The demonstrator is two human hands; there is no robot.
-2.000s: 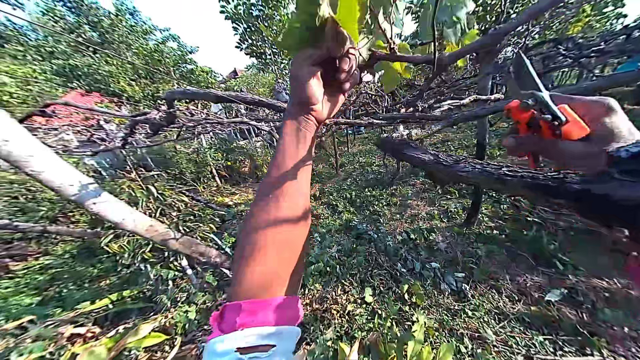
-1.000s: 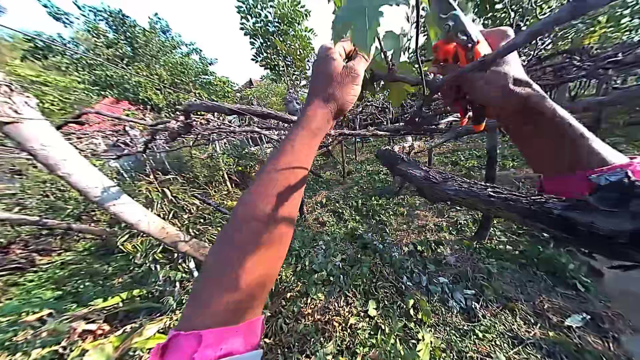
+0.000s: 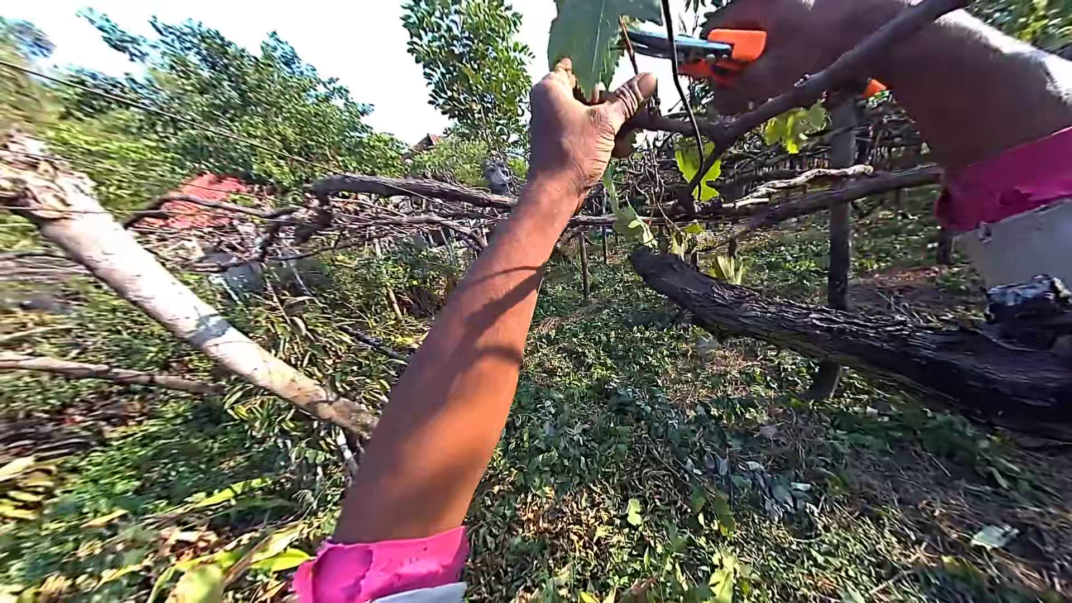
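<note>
My left hand (image 3: 586,126), raised at the top centre, has its fingers closed around a thin woody vine branch; part of the grip is hidden. A broad green leaf (image 3: 590,42) hangs over its fingertips. At the upper right, my right hand (image 3: 787,50) is wrapped around pruning shears (image 3: 724,50) with orange handles. The shears' blades point left, beside a thin brown shoot just right of the leaf. A dark vine branch (image 3: 804,88) crosses in front of my right hand and slopes down towards the left one.
A thick dark vine trunk (image 3: 796,331) juts in from the right below my right arm. A pale leaning trunk (image 3: 176,293) crosses the left side. Tangled bare vines (image 3: 402,188) run across the middle height. An upright post (image 3: 840,218) stands behind the thick trunk.
My right hand has come from the far right up and leftwards with the shears, close to my left hand. My left hand has stayed raised at the vine.
</note>
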